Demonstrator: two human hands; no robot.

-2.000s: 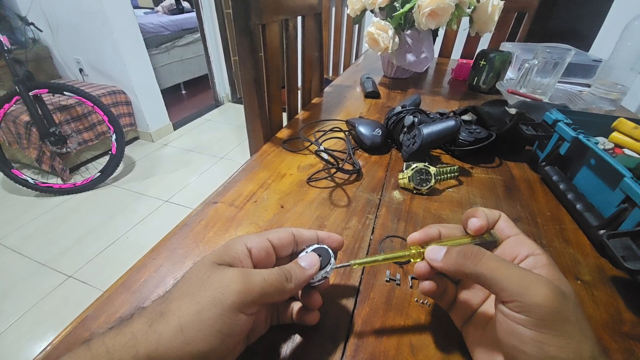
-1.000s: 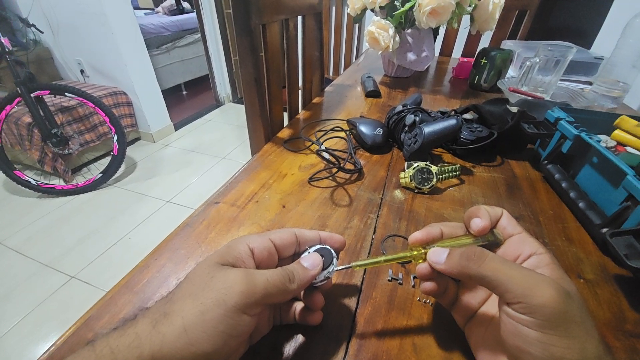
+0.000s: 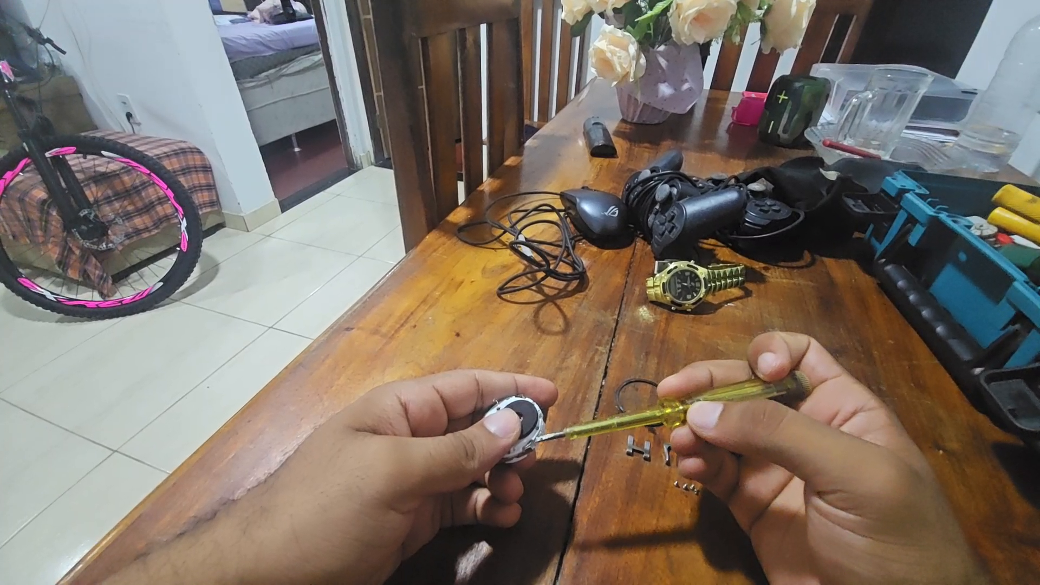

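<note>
Between the thumb and fingers of my left hand (image 3: 443,455) is a small round watch part (image 3: 528,416), black in the middle with a pale metal rim. My right hand (image 3: 780,455) grips a screwdriver with a clear yellow handle (image 3: 674,413); its metal tip meets the rim's right side. Below the screwdriver, on the wooden table, lie small metal link pieces (image 3: 638,448) and several tiny screws or pins (image 3: 686,487). A thin black ring (image 3: 621,394) lies partly hidden behind the right hand. Farther back rests a gold wristwatch (image 3: 685,286) with a dark dial.
Beyond the watch are a black computer mouse (image 3: 600,215) with coiled cable and black game controllers (image 3: 700,219). An open teal toolbox (image 3: 959,252) stands at right. Farther back are a flower pot (image 3: 662,85), a glass mug (image 3: 886,110) and a camouflage speaker (image 3: 792,110). Wooden chair (image 3: 459,106) at left.
</note>
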